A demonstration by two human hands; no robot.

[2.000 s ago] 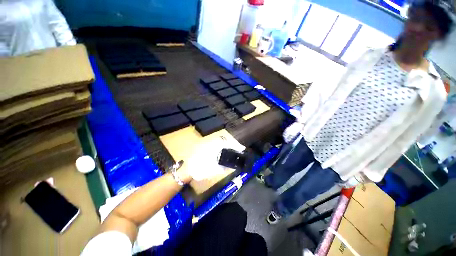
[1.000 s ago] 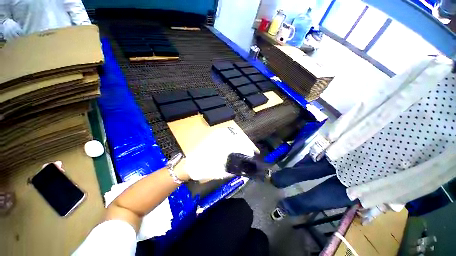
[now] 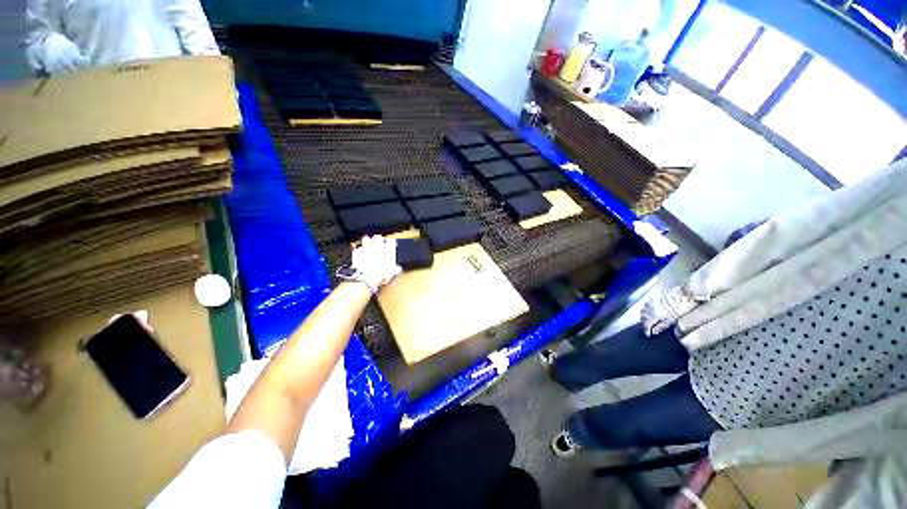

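Note:
My left hand [image 3: 376,260], white-gloved with a bracelet at the wrist, has its fingers on the left end of a small black box [image 3: 414,254]. The box lies at the top left of a tan cardboard sheet [image 3: 453,303], close against the front of a group of several black boxes [image 3: 403,212]. The rest of that sheet shows bare cardboard with a small printed mark. The fingers hide the box's left end. My right hand is not in view.
More black boxes [image 3: 509,174] lie on sheets on the dark mesh conveyor [image 3: 398,139]. Blue-wrapped rails [image 3: 283,229] edge it. At left are a cardboard stack [image 3: 109,199], a smartphone [image 3: 136,365] and a round white object [image 3: 213,290]. A person [image 3: 796,328] stands at right; another is behind the stack.
My left hand has moved back and left from the front of the sheet with the black box, now beside the other boxes. More bare cardboard shows. The view has shifted, and the person at right appears nearer.

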